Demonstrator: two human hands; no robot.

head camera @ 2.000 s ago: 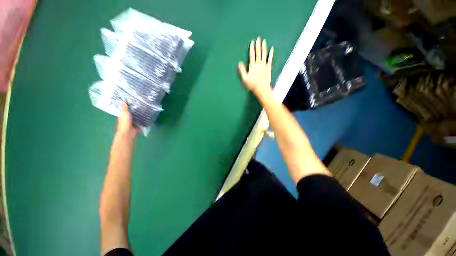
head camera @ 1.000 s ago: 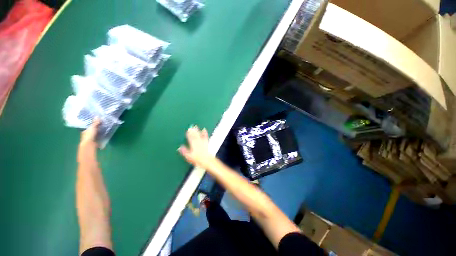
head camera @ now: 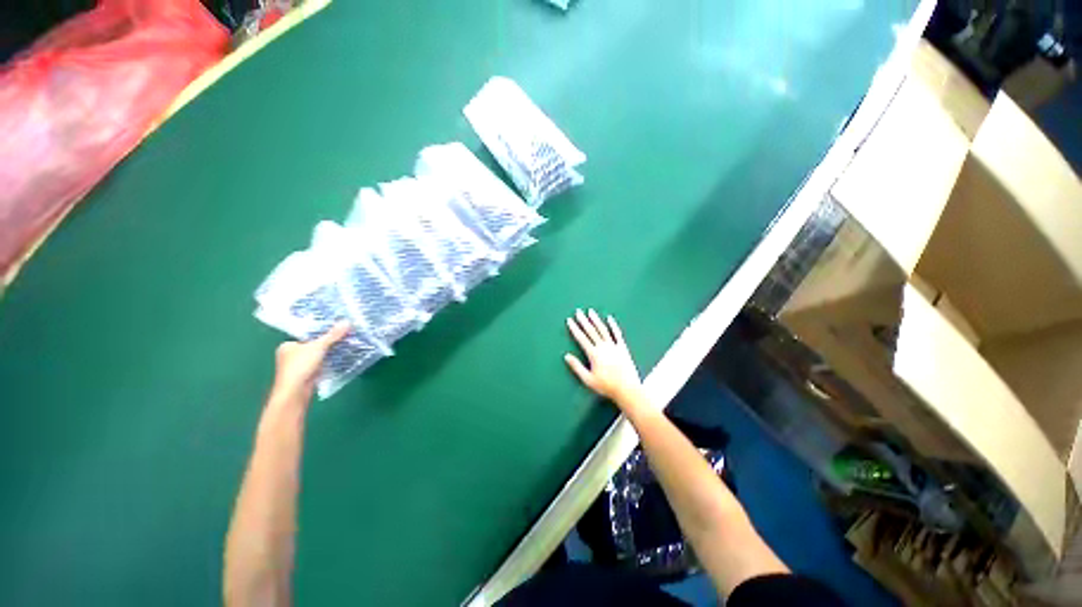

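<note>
Several bubble-wrapped units point(head camera: 398, 255) lie fanned in an overlapping row on the green conveyor belt point(head camera: 154, 474). My left hand point(head camera: 311, 358) grips the near left end of the row, thumb on top; its other fingers are hidden under the pouch. One more bubble-wrapped unit point(head camera: 524, 136) lies just beyond the far end of the row. My right hand point(head camera: 605, 358) is open and empty, fingers spread, palm down over the belt beside the pale edge rail.
An open, empty-looking carton point(head camera: 937, 344) stands right of the pale rail point(head camera: 759, 255). A red plastic bag point(head camera: 107, 113) lies beyond the belt's left edge. A black bundle wrapped in shiny film point(head camera: 647, 510) is on the blue floor. Flattened cardboard point(head camera: 925, 551) shows lower right.
The view has swung toward the open carton. The row in my left hand now looks longer and lies close to the separate unit. My right hand is flatter, with fingers spread.
</note>
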